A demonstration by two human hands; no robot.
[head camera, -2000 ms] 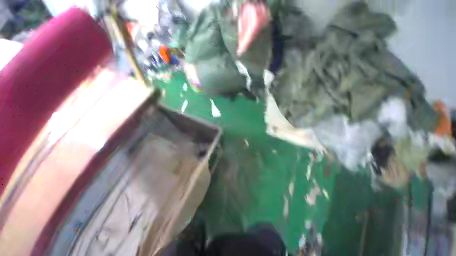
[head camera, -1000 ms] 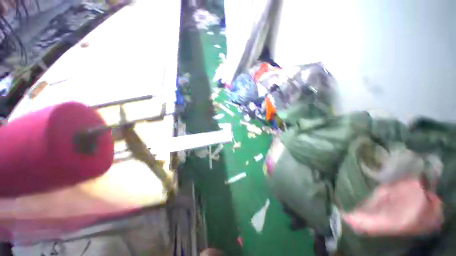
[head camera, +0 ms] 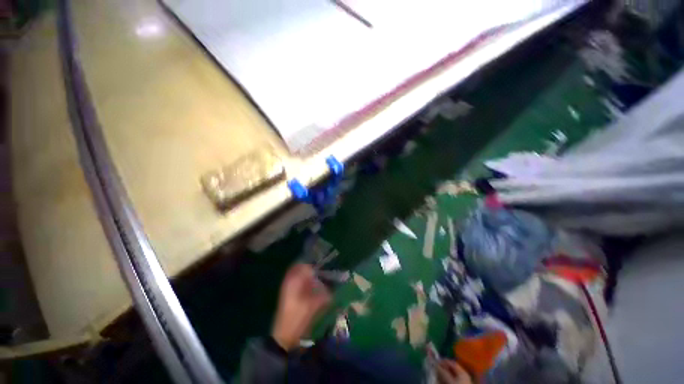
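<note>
My left hand [head camera: 298,304] is low in the view, blurred, off the table's front edge and above the floor; whether it holds anything is unclear. A small part of my right hand [head camera: 454,371] shows at the bottom edge, mostly cut off; its grip is hidden. The fabric lay [head camera: 300,67] with its white top lies on the yellowish table [head camera: 150,97], with a dark edge on its left and a reddish edge along the front. A gold cutting weight [head camera: 244,178] lies on the table beside the lay's near corner.
A shiny metal rail [head camera: 124,225] crosses the table's left end. Blue clamp-like pieces [head camera: 319,187] sit at the table edge. Scraps [head camera: 390,261] litter the green floor. On the right are a bluish plastic bag [head camera: 502,244], an orange piece [head camera: 480,351] and grey-white cloth [head camera: 600,172].
The view has swung from the red roll and green cloth pile to the table with the lay, the weight and the rail. Hands now show at the bottom.
</note>
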